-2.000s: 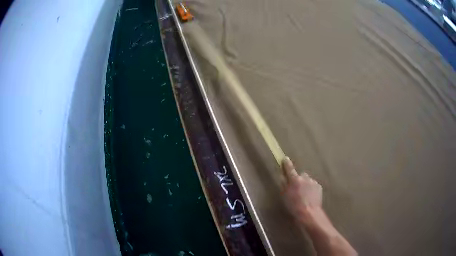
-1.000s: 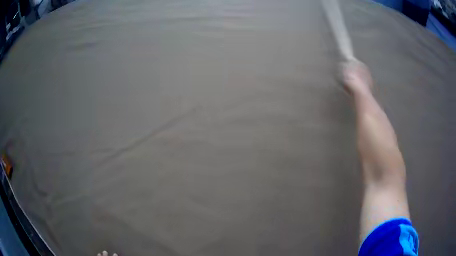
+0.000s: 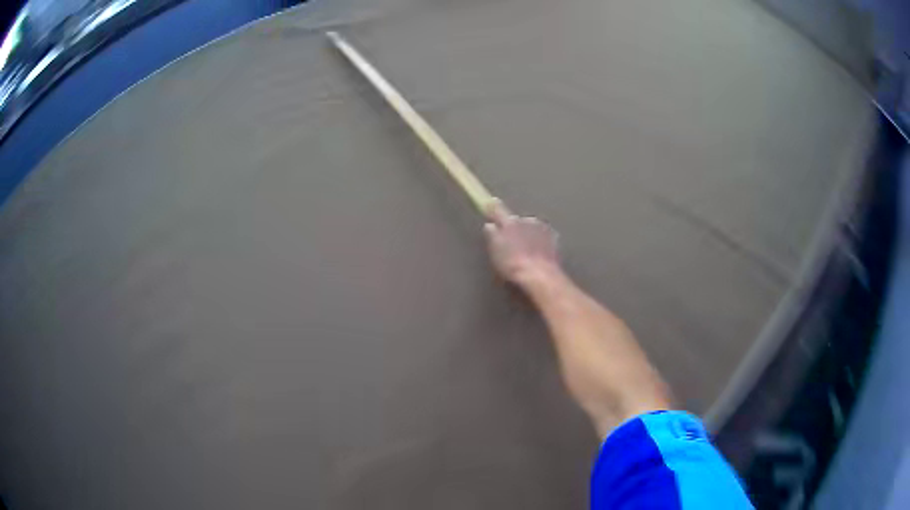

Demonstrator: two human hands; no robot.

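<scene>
Wide khaki-tan cloth (image 3: 299, 299) covers the table, mostly flat with faint ripples and a crease toward the right. My right hand (image 3: 524, 244) is shut on the near end of a long, pale yellow wooden smoothing stick (image 3: 419, 127). The stick slants away to the upper left over the cloth; whether its whole length touches the cloth is hard to tell. My right arm reaches in from the lower right, in a blue sleeve. My left hand is not in view.
The cloth's edge (image 3: 768, 344) runs along the right, with a dark table strip (image 3: 788, 408) and dark floor beyond it, blurred. A blue surface (image 3: 150, 90) and shiny clutter lie beyond the cloth at the upper left.
The view has turned to the right; the orange tool has left it. The stick now slants to the upper left, held by my right hand. The left fingertips at the lower edge are gone.
</scene>
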